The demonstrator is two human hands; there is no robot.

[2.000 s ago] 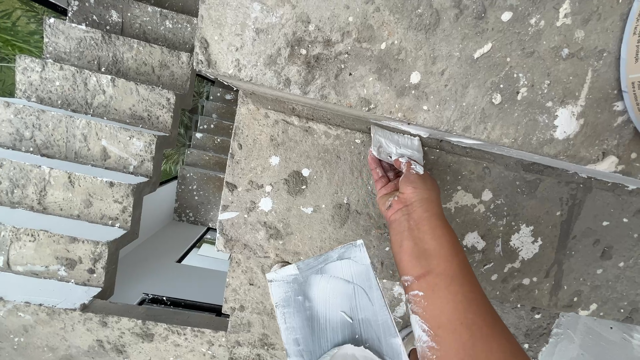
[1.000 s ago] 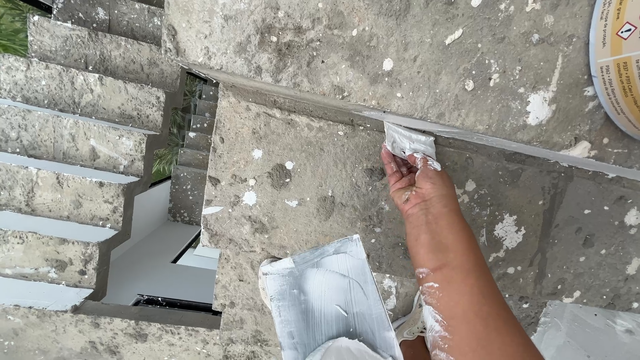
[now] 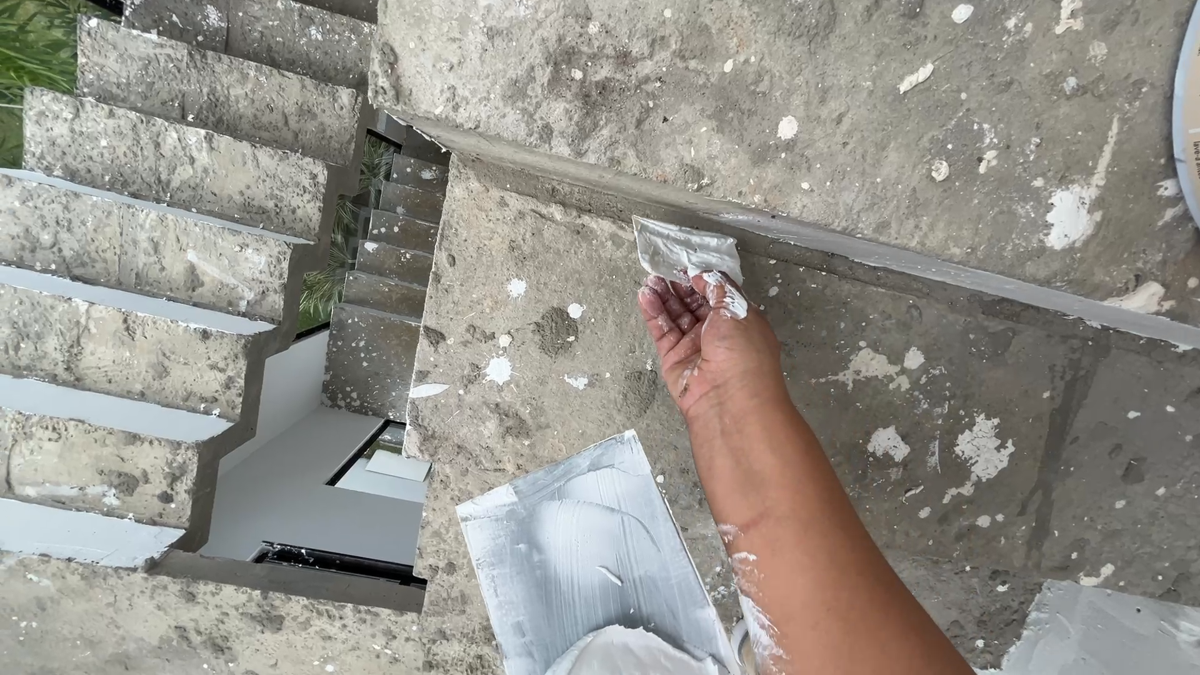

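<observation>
My right hand (image 3: 714, 342), smeared with white paste, grips a small flat spreader (image 3: 687, 251) coated in the same paste. The spreader lies against the riser (image 3: 825, 246) of a concrete step, close to where it meets the tread below. White paste covers the riser to the right of the hand, while the part to the left shows bare grey. Below the hand is a flat rectangular board (image 3: 581, 548) spread with white paste, with a thick heap of paste (image 3: 637, 653) at the bottom edge of view. My left hand is not seen.
Rough concrete steps (image 3: 169, 197) descend on the left, beside an open drop with a lower flight (image 3: 398, 234) and a white wall (image 3: 319, 478) beneath. A round container (image 3: 1189, 122) stands at the right edge. A paste-covered surface (image 3: 1106, 628) shows at lower right.
My right hand with the spreader has shifted left along the riser. The view has moved somewhat, so the round container now shows only its edge.
</observation>
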